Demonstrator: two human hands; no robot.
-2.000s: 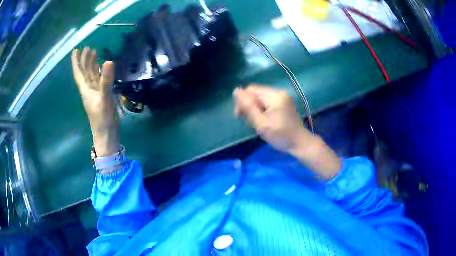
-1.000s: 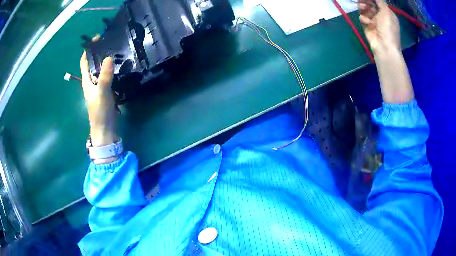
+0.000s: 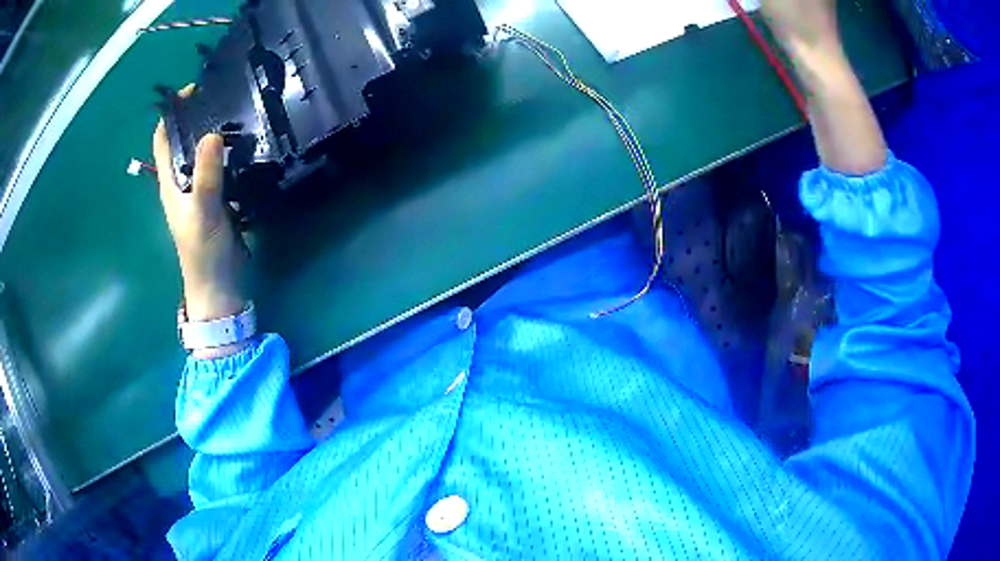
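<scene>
The black blocky module lies on the green bench at the upper left, its top cut off by the picture's edge. My left hand grips its left end, thumb on the near side. A small white connector plug on a short red wire is beside that hand. A thin multicoloured wire harness runs from the module's right end over the bench's front edge. My right hand is at the top right edge, partly cut off; its fingers and anything in them are hidden. A red brush handle lies beside it.
A white sheet lies on the green bench at the upper right. A white edge strip curves along the left. A dark twisted wire lies above the module's left end. Clear plastic is at the far upper right.
My left hand has gone from open beside the module to gripping its end. My right hand has moved from the middle to the top right. The module has turned, and the harness hangs lower.
</scene>
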